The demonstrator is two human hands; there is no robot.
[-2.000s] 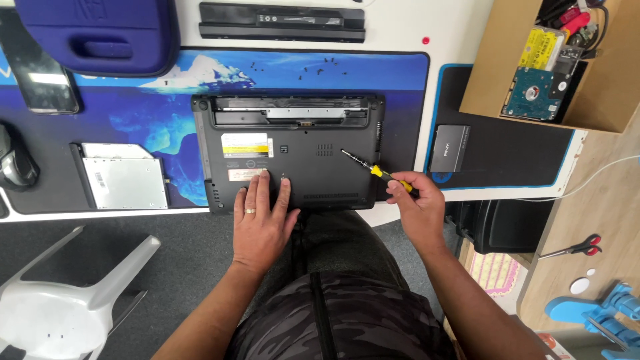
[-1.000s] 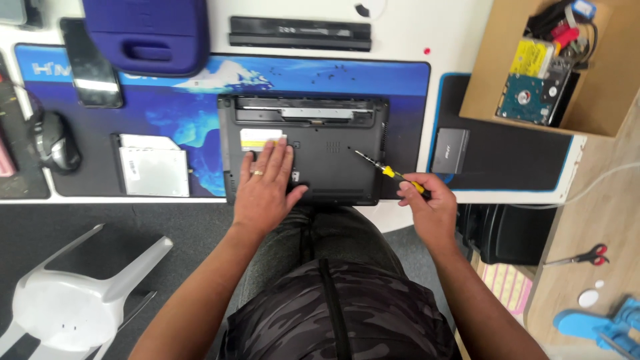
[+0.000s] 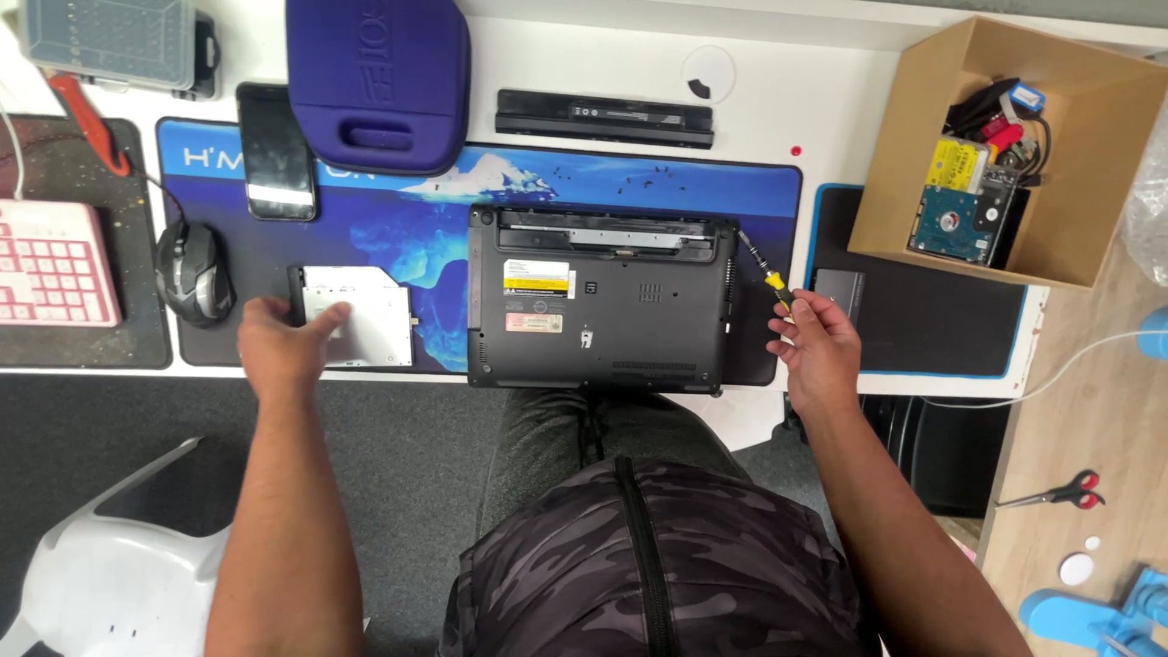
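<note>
A black laptop [image 3: 602,301] lies bottom side up on the blue desk mat, its battery bay exposed along the far edge. My left hand [image 3: 285,342] is at the left end of a silver optical disc drive [image 3: 370,319], thumb over its top and fingers at its black front edge; whether it grips the drive I cannot tell. My right hand [image 3: 817,342] holds a yellow and black screwdriver [image 3: 776,281] just right of the laptop, its tip near the laptop's far right corner. A laptop battery [image 3: 604,119] lies beyond the laptop.
A smartphone [image 3: 278,155], a mouse [image 3: 193,274] and a purple case [image 3: 379,82] are at the left and back. An open cardboard box [image 3: 1077,182] holds hard drives and cables at the right. Scissors [image 3: 1063,493] lie on the wooden surface. A white plastic chair [image 3: 128,584] stands near left.
My left hand has left the laptop's underside and moved left to the optical drive. The screwdriver, still in my right hand, now points at the laptop's far right corner.
</note>
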